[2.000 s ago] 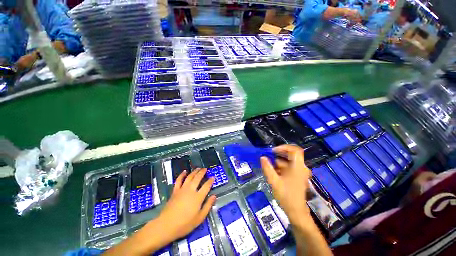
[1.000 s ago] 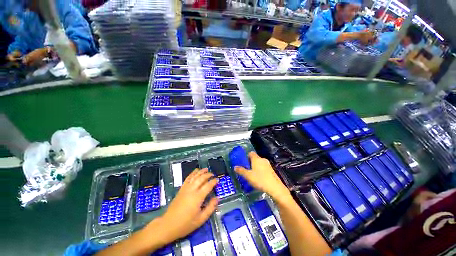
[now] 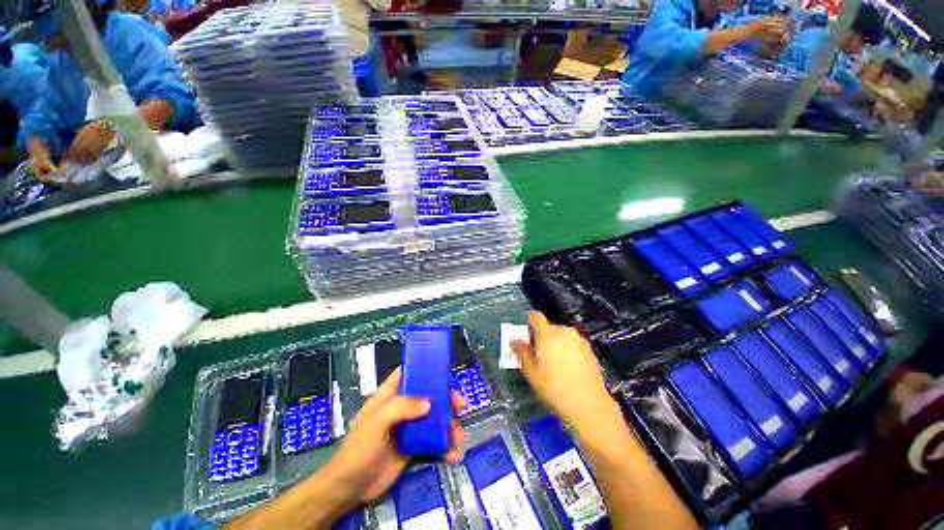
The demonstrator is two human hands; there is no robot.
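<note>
My left hand point(image 3: 388, 430) holds a phone point(image 3: 425, 388) upright over the clear tray point(image 3: 233, 497), its plain blue back cover facing me. My right hand point(image 3: 564, 373) is over the tray's far right pocket, fingertips at the edge of a white slip point(image 3: 512, 346); whether they grip it is not clear. Keypad phones lie face up in the far row, one point(image 3: 307, 402) left of centre. In the near row, phones lie face down with white labels, one point(image 3: 497, 481) below my hands. My left hand and the held phone partly cover the middle phones.
The black tray point(image 3: 662, 336) with blue covers point(image 3: 719, 414) touches the right side. A stack of filled clear trays point(image 3: 414, 254) stands beyond. Crumpled plastic point(image 3: 119, 357) lies at left. The green belt point(image 3: 580, 192) runs behind. People in blue work across it; a maroon garment shows at lower right.
The blue-backed phone has left the far right pocket and is now in my left hand, which was resting on the tray. My right hand has let go of it and stays by that pocket.
</note>
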